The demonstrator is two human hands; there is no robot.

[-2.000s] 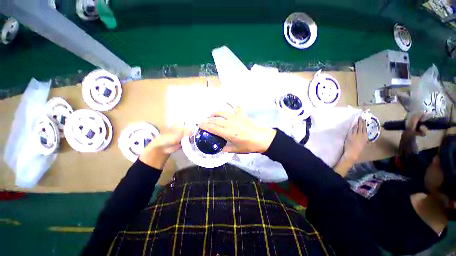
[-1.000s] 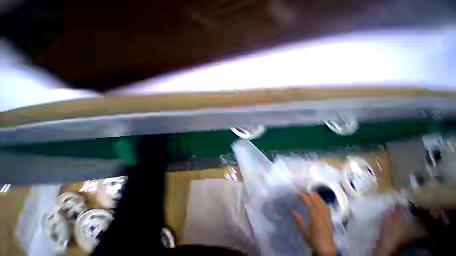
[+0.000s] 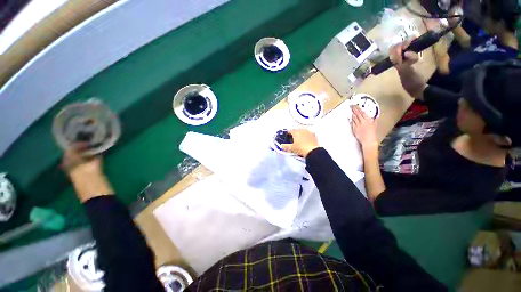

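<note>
My left hand [image 3: 84, 165] is stretched out over the green conveyor and grips the lower rim of a blurred white round unit [image 3: 101, 128]. My right hand [image 3: 303, 141] is on a smaller white unit with a glossy black centre [image 3: 283, 138], its fingers at the right and lower side; they hide part of its rim. That unit lies on the white sheet [image 3: 257, 177]. A white round base [image 3: 305, 108] lies just above my right hand.
The conveyor [image 3: 148, 154] carries black-centred units [image 3: 195, 105]. More white bases [image 3: 87, 265] lie at lower left, partly behind my left sleeve. A grey screw feeder [image 3: 343, 60] stands at upper right. Another worker's hand [image 3: 365, 125] holds a base [image 3: 365, 106]; the other holds an electric screwdriver [image 3: 420, 44].
The view has swung right. My left arm now reaches over the conveyor with a round unit. My right hand has moved from the white sheet onto the black-centred unit.
</note>
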